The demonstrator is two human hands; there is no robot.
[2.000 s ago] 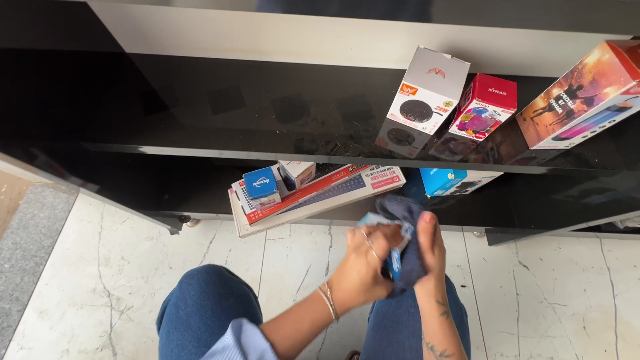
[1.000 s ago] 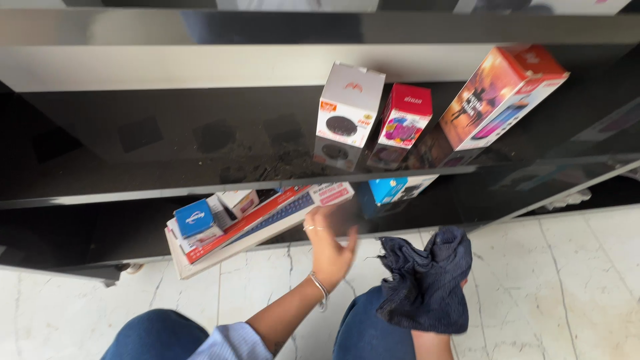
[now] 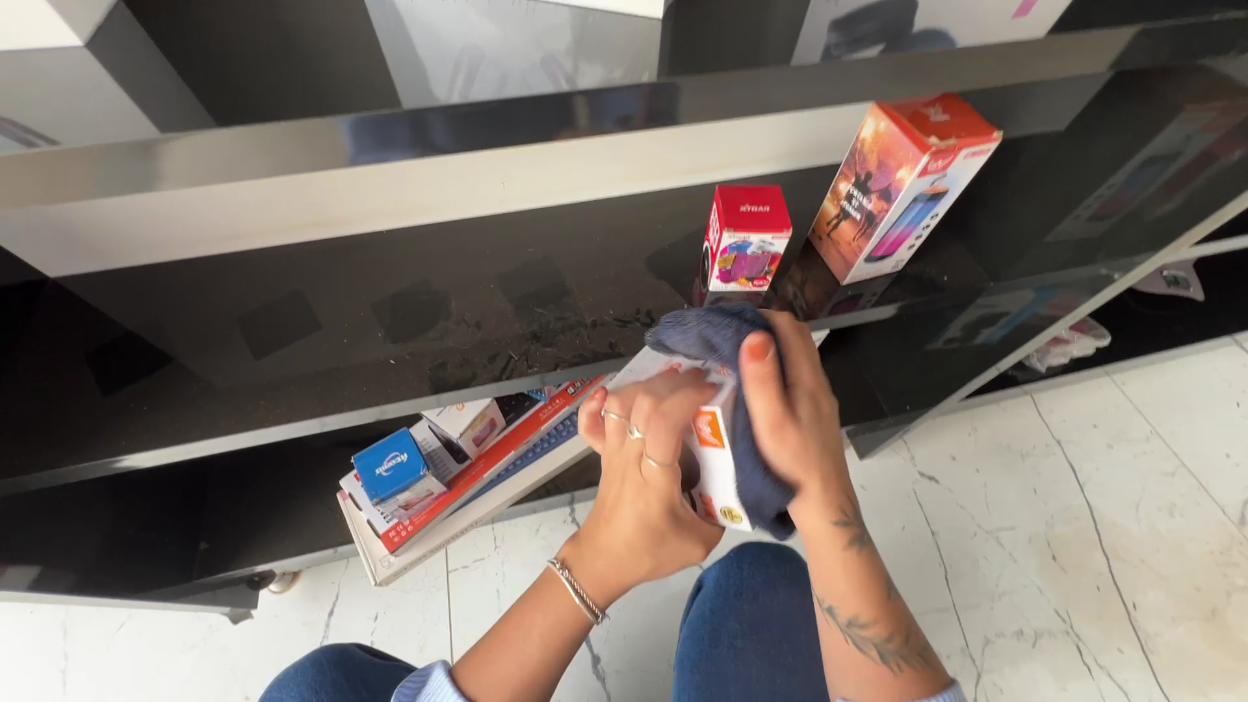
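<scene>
My left hand [image 3: 648, 468], with rings on its fingers, grips a white cardboard box [image 3: 717, 478] that bears an orange logo. A dark blue cloth [image 3: 751, 439] is in my right hand [image 3: 795, 414], pressed around the top and right side of that box. Both hands are in front of the shelf edge, above my knees. Behind them, a small red and white box [image 3: 746, 239] and a taller orange box with a speaker picture [image 3: 902, 190] stand on the glossy black shelf.
Dust marks the black shelf [image 3: 409, 331]. On the lower level, a blue box [image 3: 395, 463] and a small white box [image 3: 468, 427] lie on long, flat keyboard boxes [image 3: 507, 473] that jut over the edge. The shelf's metal edge [image 3: 292, 424] runs below the dusty surface.
The white box that stood on the shelf left of the small red box is now in my hands. My left hand has moved from the lower shelf to it, and the cloth now lies against it.
</scene>
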